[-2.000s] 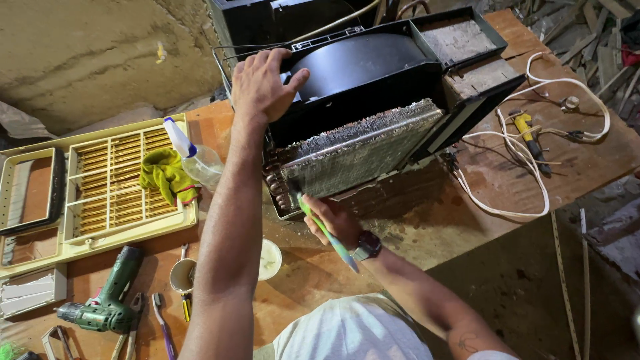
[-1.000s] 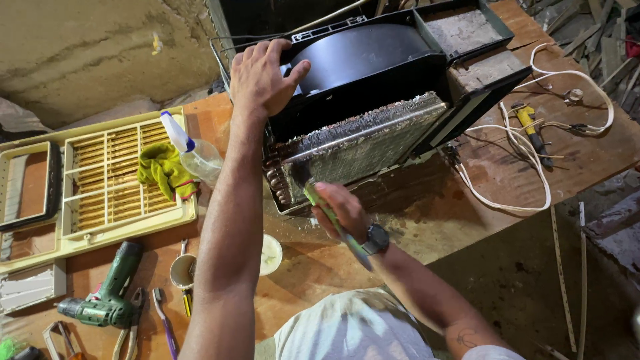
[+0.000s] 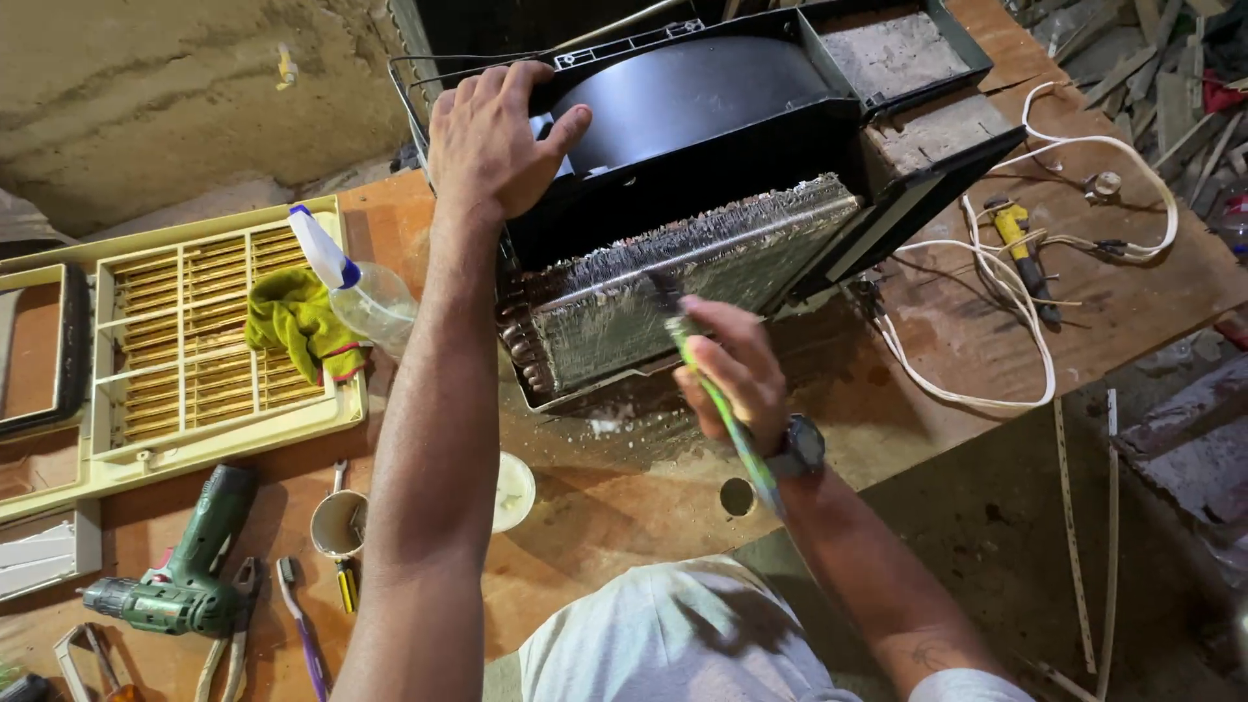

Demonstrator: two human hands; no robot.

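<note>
My left hand (image 3: 502,136) rests on the top left edge of the black housing (image 3: 702,102) of an air conditioner, thumb spread apart from the fingers. Between the fingers of my right hand (image 3: 736,370) is a brush with a green handle (image 3: 717,395); its dark bristles touch or nearly touch the finned face of the coil (image 3: 673,302). Bent fins run ragged along the coil's upper edge, and copper bends (image 3: 525,351) show at its left end. A wristwatch (image 3: 802,446) sits on my right wrist.
Left lie a cream grille (image 3: 229,419), yellow-green glove (image 3: 297,317), spray bottle (image 3: 375,307), green drill (image 3: 185,575), toothbrush (image 3: 302,624), pliers (image 3: 234,624) and a cup (image 3: 339,524). A white tub (image 3: 512,492) is beside my left forearm. Right are a white cord (image 3: 1033,331) and yellow-handled tool (image 3: 1019,244).
My right hand has moved right along the coil with the brush, away from its left end. My left hand has stayed on the housing.
</note>
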